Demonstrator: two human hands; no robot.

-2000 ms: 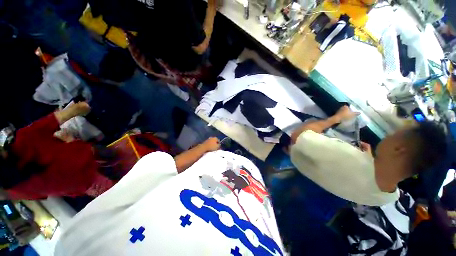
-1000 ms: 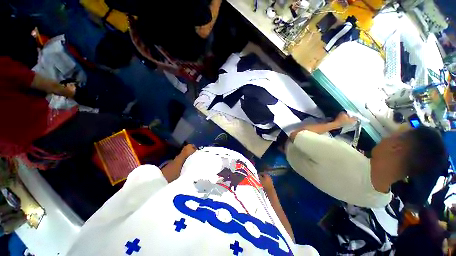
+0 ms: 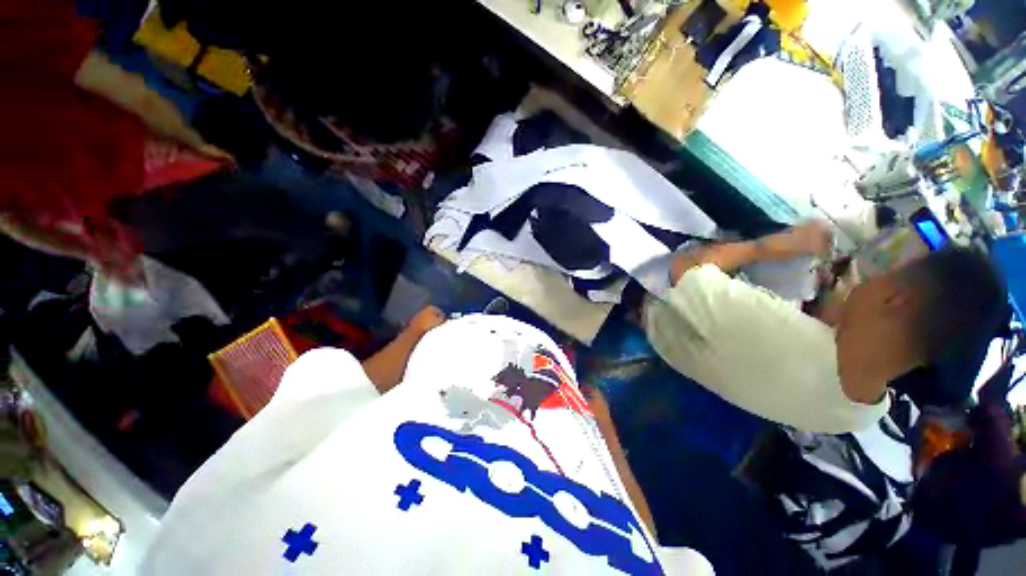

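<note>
My left hand is small and partly behind my white shirt at the centre left; its fingers are unclear and no held thing shows. Only a strip of my right arm shows beside the shirt; the hand is hidden. Nearest in front lie large black-and-white panels, heaped on a low pale board. My left hand is apart from the heap. A person in a cream shirt sits to the right of the heap, arm stretched towards the green-edged sewing table.
A red basket or stool with a yellow edge stands left of my arm. A person in red is at the upper left, above pale cloth. More black-and-white pieces lie at the lower right. A dark-clothed person is at the top.
My left hand has drawn back towards my shirt since the oldest frame. The person in red has moved up and shows larger. The cream-shirted person's hand has shifted slightly at the table.
</note>
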